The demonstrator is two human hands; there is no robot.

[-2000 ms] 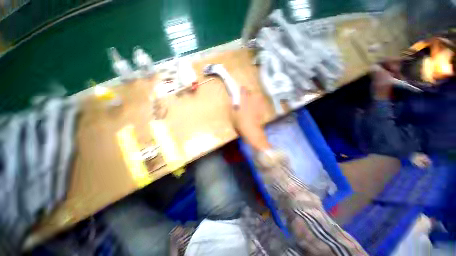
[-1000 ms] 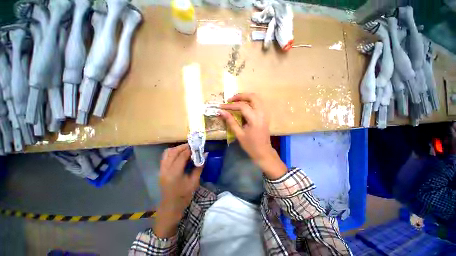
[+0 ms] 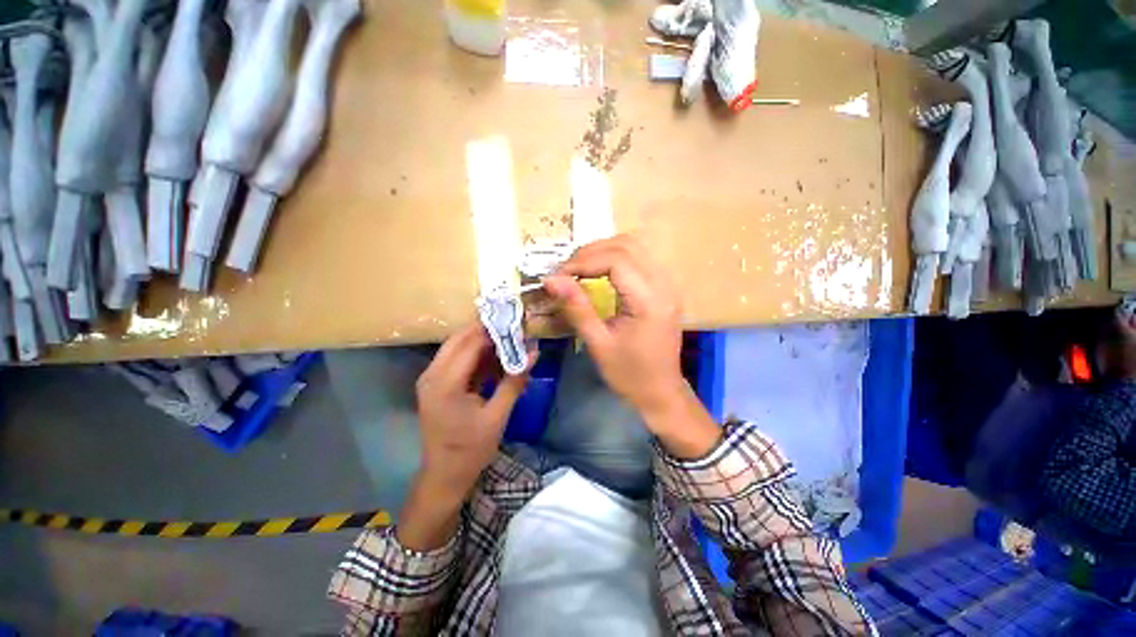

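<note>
My left hand (image 3: pixel 461 404) holds a grey-white stem part (image 3: pixel 505 330) at the bench edge, its dark-lined head facing up and towards me. The rest of the stem is foreshortened or hidden. My right hand (image 3: pixel 623 330) pinches a thin pale applicator stick (image 3: pixel 533 288) between thumb and fingers. The stick's tip is at or very near the stem's head; whether it touches I cannot tell. A whitish glue or paste patch (image 3: pixel 546 258) lies just beyond my right fingertips, between two yellow tape strips (image 3: pixel 493 199).
Grey-white stems lie in rows at left (image 3: pixel 175 112) and right (image 3: pixel 984 162). A glue bottle (image 3: pixel 476 25) and whitish bundle (image 3: pixel 735 50) are at the back. A blue-rimmed bin (image 3: pixel 885 436) is by my right knee, another (image 3: pixel 255 404) under the bench left. A person's sleeve (image 3: pixel 1090 460) shows at right.
The whole-bench view has steadied. My right hand has left the bin side and now holds the stick. Since one second ago, the stick has moved from the paste patch towards the stem's head.
</note>
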